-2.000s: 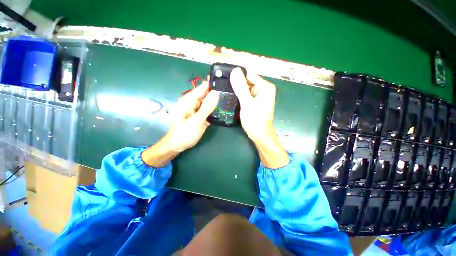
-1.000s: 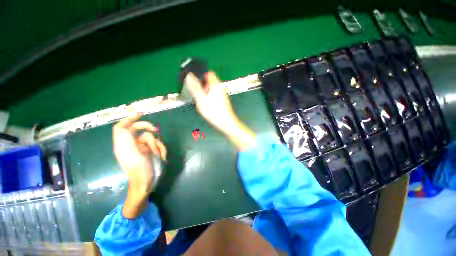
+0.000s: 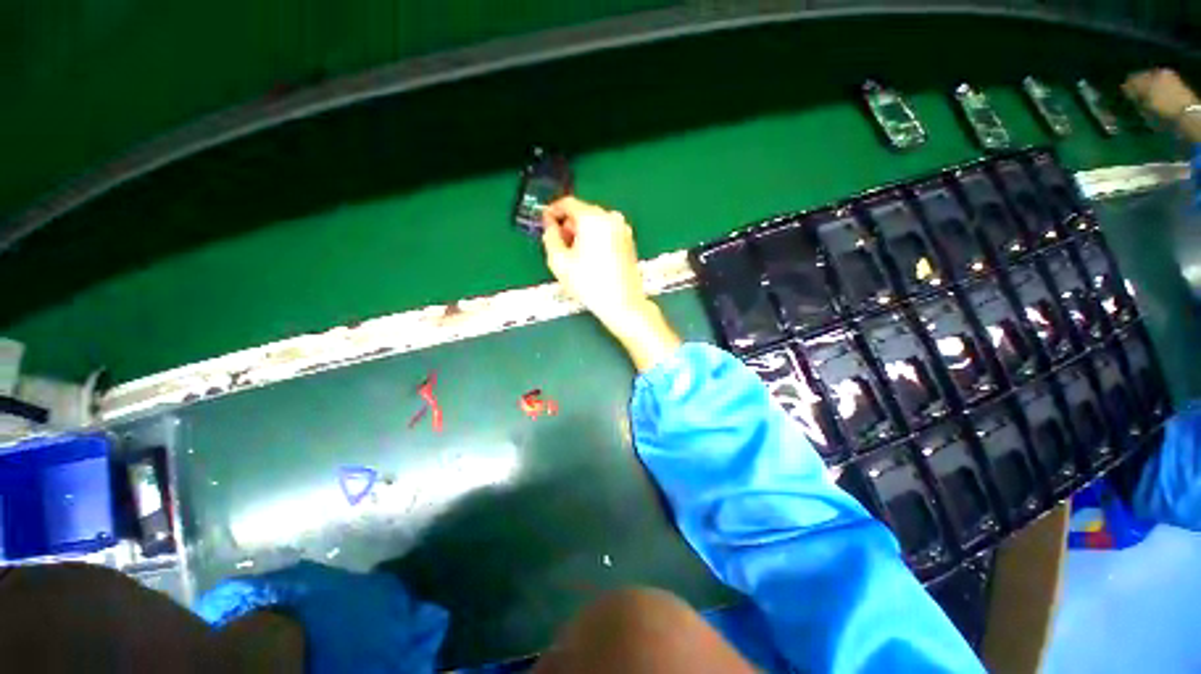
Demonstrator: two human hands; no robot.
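Note:
A black phone unit (image 3: 541, 194) lies on the green conveyor belt beyond the worn pale edge rail. My right hand (image 3: 595, 253) reaches over the rail, its thumb and fingers pinched on the unit's near end. My left sleeve is at the bottom left; a large blurred brown shape beside it may be my left hand close to the camera, but its fingers do not show. Red scraps (image 3: 428, 402) and a small blue triangular outline (image 3: 356, 485) lie on the dark-green bench.
A black blister tray (image 3: 909, 310) lies at the right, overlapping the rail. Several open phone units (image 3: 896, 116) lie on the belt at the upper right, near another person's hand (image 3: 1162, 95). A blue bin (image 3: 55, 498) and a dark unit (image 3: 149, 500) are at the left. A cardboard box (image 3: 1030, 593) stands below.
The phone unit was held in both hands over the bench, then my right hand carried it forward onto the belt. My left hand has left the bench area. The view has turned.

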